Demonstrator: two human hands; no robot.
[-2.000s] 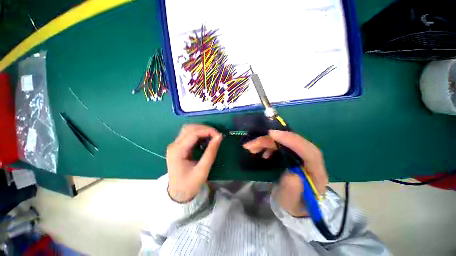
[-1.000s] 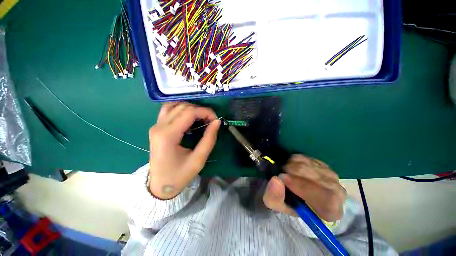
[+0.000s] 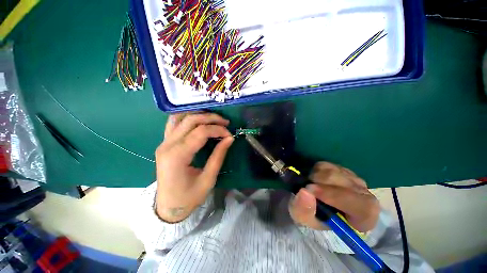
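A small green PCB (image 3: 250, 131) lies at the left edge of the black work pad (image 3: 275, 128). My left hand (image 3: 191, 157) pinches the solder wire (image 3: 115, 141) between thumb and index finger, its end close to the board's left part. The wire curves away left over the bench. My right hand (image 3: 336, 198) holds the soldering iron (image 3: 342, 234) by its grip. The iron's tip is at the board's lower edge; whether it touches is too small to tell.
Beyond the pad stands a blue-rimmed white tray (image 3: 288, 93) with heaped connector leads (image 3: 205, 50) and a few loose wires (image 3: 364, 48). A wire bunch (image 3: 128, 56) lies left of it. Tweezers (image 3: 59, 137) and a plastic bag (image 3: 21, 117) lie farther left. The iron's cord hangs right.
The iron has come down from above the tray to the board, and my right hand has moved down and right. My left hand's pinch stays beside the board. The view has shifted.
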